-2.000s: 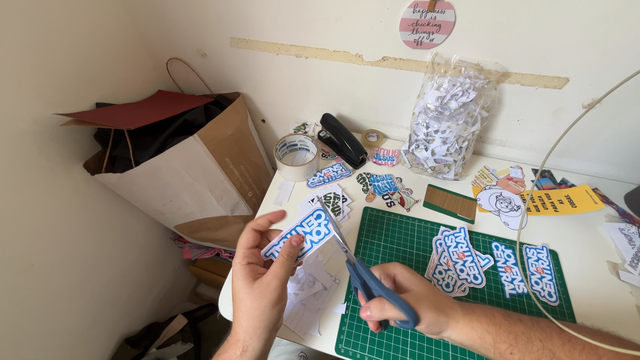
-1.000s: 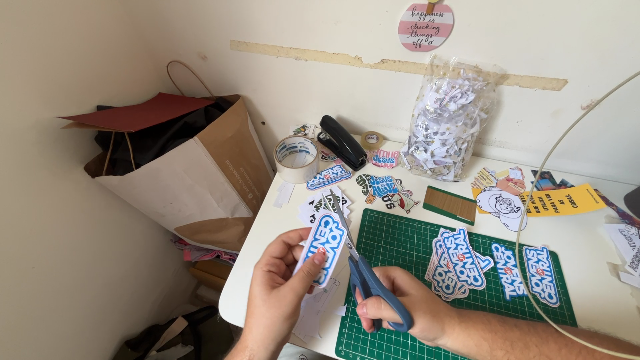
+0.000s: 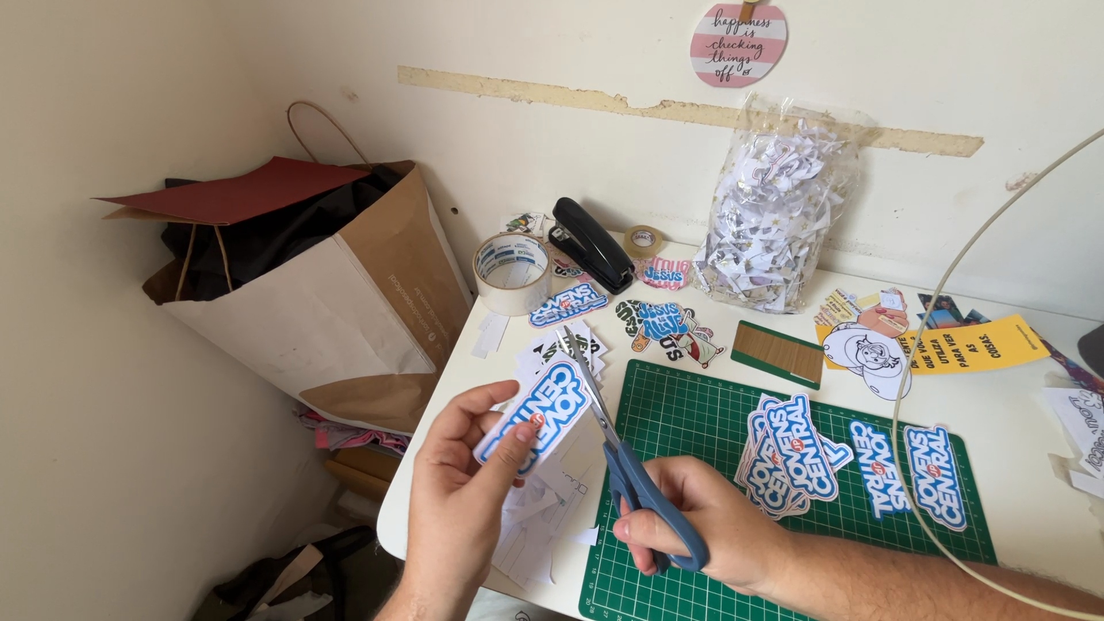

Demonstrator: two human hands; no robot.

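Between the thumb and fingers of my left hand (image 3: 470, 483) is a printed paper sticker (image 3: 536, 417) with blue lettering, tilted, its top end rounded along the print. My right hand (image 3: 703, 517) grips blue-handled scissors (image 3: 634, 483), whose blades point up and left along the sticker's right edge. Below and right lies a green cutting mat (image 3: 673, 414). A stack of cut stickers (image 3: 793, 453) rests on it, with two single stickers (image 3: 880, 470) to the right. White paper scraps (image 3: 535, 526) lie on the table beneath my left hand.
Behind stand a clear tape roll (image 3: 512, 274), a black stapler (image 3: 591, 246) and a plastic bag of paper scraps (image 3: 768, 224). A large paper bag (image 3: 345, 302) is left of the table. A pale cable (image 3: 906, 379) hangs across the right side; a yellow printed strip (image 3: 983, 347) lies behind.
My left hand has turned the sticker from lying nearly sideways to a steeper tilt, then somewhat back toward the right. The scissors stay beside it in my right hand.
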